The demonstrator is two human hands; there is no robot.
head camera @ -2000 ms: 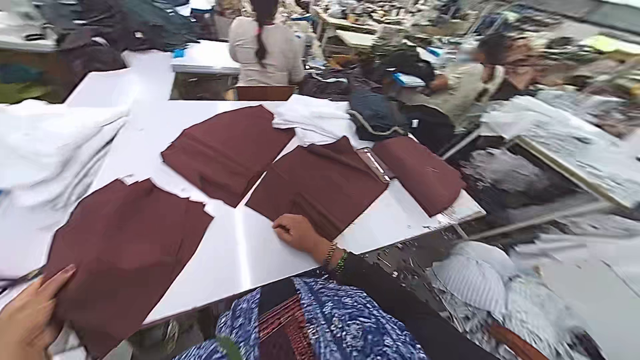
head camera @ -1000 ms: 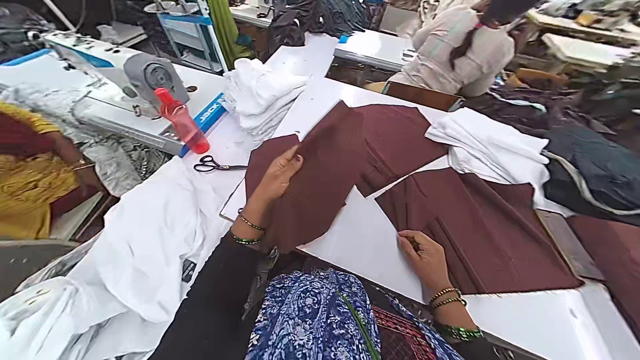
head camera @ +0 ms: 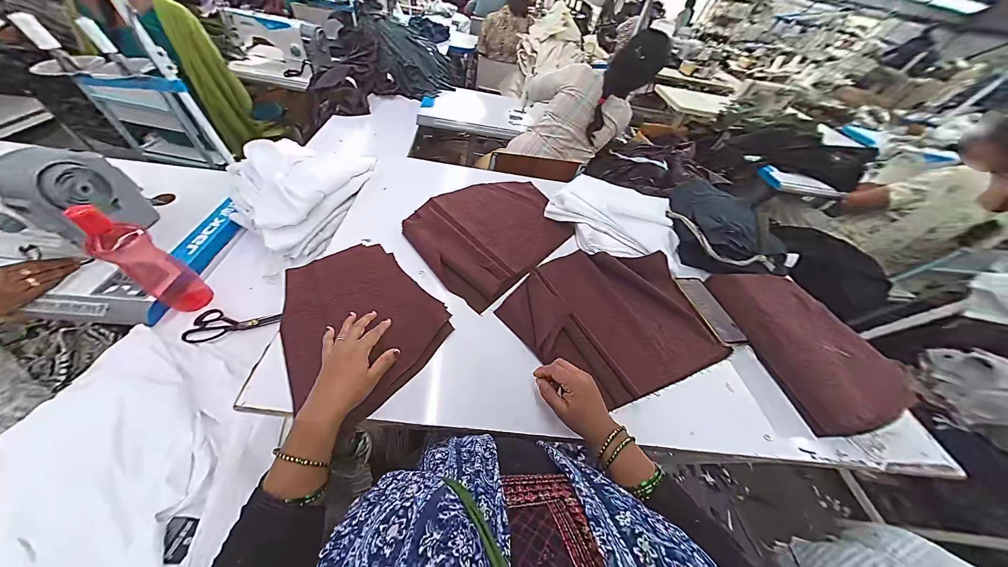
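Observation:
My left hand (head camera: 352,364) lies palm down, fingers spread, on a stack of maroon fabric pieces (head camera: 354,291) at the left of the white table. My right hand (head camera: 573,394) has its fingers curled at the lower left edge of another maroon fabric stack (head camera: 614,323); whether it pinches anything cannot be told. A third maroon stack (head camera: 488,232) lies farther back. A fourth maroon piece (head camera: 811,354) lies at the right, beside a flat grey strip (head camera: 711,310). Black-handled scissors (head camera: 224,324) lie left of my left hand, the blade tips against or under the fabric.
Folded white cloth (head camera: 295,193) sits at the back left, more white cloth (head camera: 618,213) behind the maroon stacks. A red bottle (head camera: 146,264) lies near a sewing machine (head camera: 75,189), where a co-worker's hand (head camera: 35,283) rests. White fabric (head camera: 118,441) spreads at lower left.
The maroon piece that my left hand held raised one second ago now lies flat under that hand. My right hand stays near the middle stack. The view has swung left, then partly back right.

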